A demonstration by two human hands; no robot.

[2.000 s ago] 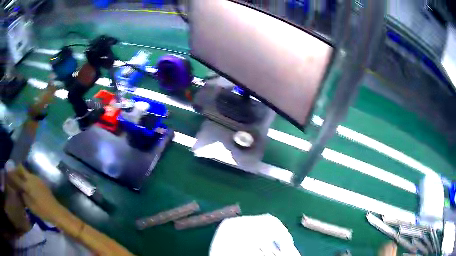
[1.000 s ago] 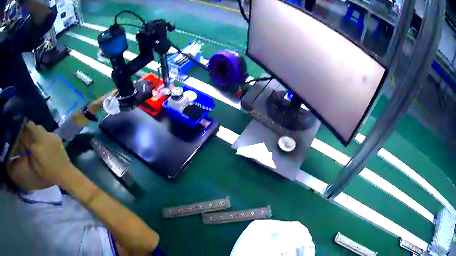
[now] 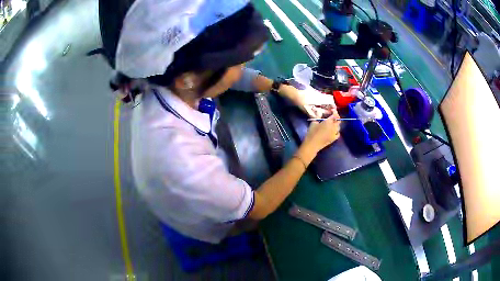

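Neither of my hands is in the picture. Two metal strips with rows of holes lie on the green bench at the lower middle, nearly touching. Another long strip lies left of the dark work pad. A microscope with a teal top stands over the pad. Beneath it a seated worker's hand holds a thin white stick over a small item in the other hand. The item is too small to tell.
The worker in a white cap sits on a blue stool at the bench's left. A red holder, blue box, purple reel and tilted monitor stand to the right. A white mound is cut off at the bottom.
The view has swung left, so the bench things appear further right and the seated worker now shows nearly whole. That worker's raised hand has come down to below the microscope.
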